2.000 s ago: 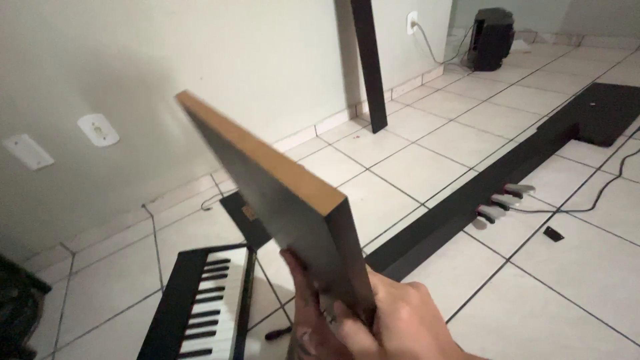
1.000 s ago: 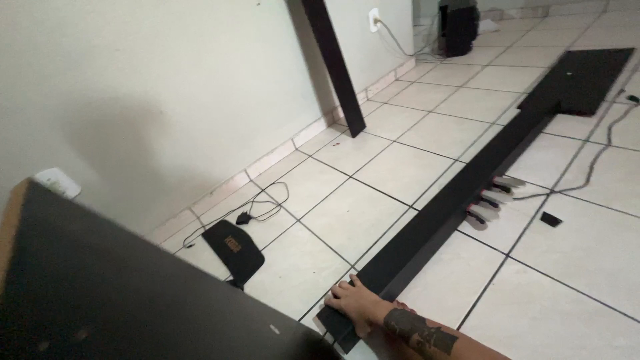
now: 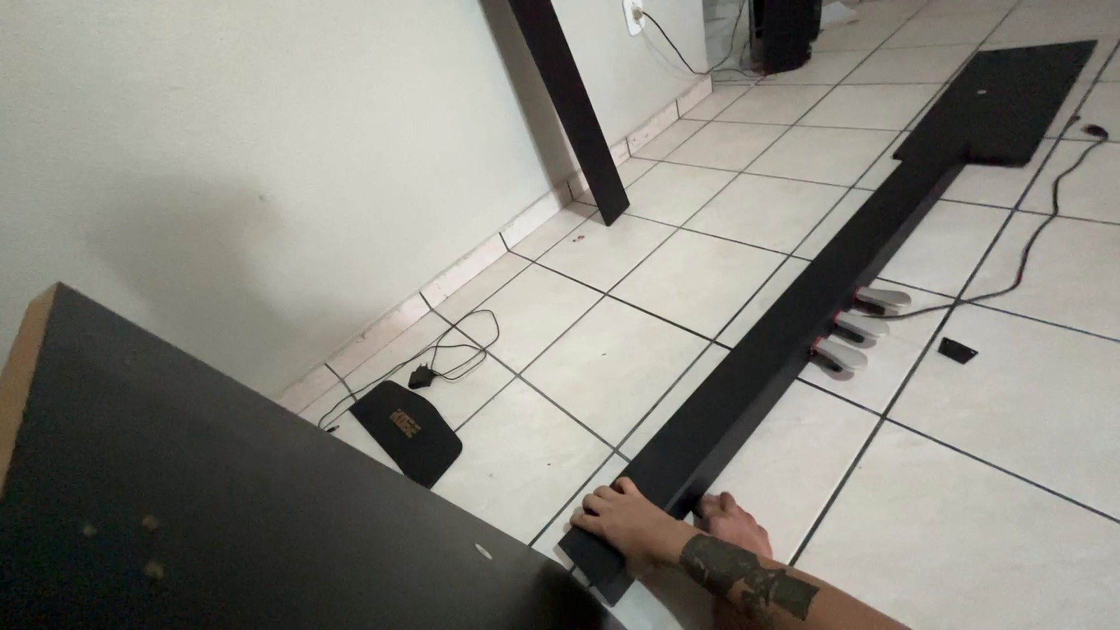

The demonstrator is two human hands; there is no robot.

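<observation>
My right hand, on a tattooed forearm, grips the near end of a long black pedal beam lying on the tiled floor. Its fingers lie over the top of the beam. Three metal pedals stick out from the beam's right side. At the far end the beam meets a flat black panel. A large black board with a bare wood-coloured edge fills the lower left, close to the beam's near end. My left hand is not in view. What looks like a bare foot shows beside the beam, partly behind the forearm.
A black plate lies left of the beam beside a thin cable with a plug. Against the wall leans a black plank. Right of the pedals are a small black piece and a cord. A dark object stands far back.
Two seconds ago hands were on a raised board in mid-view. The board is now at the lower left, and my right hand is on the beam. The keyboard seen earlier is out of sight.
</observation>
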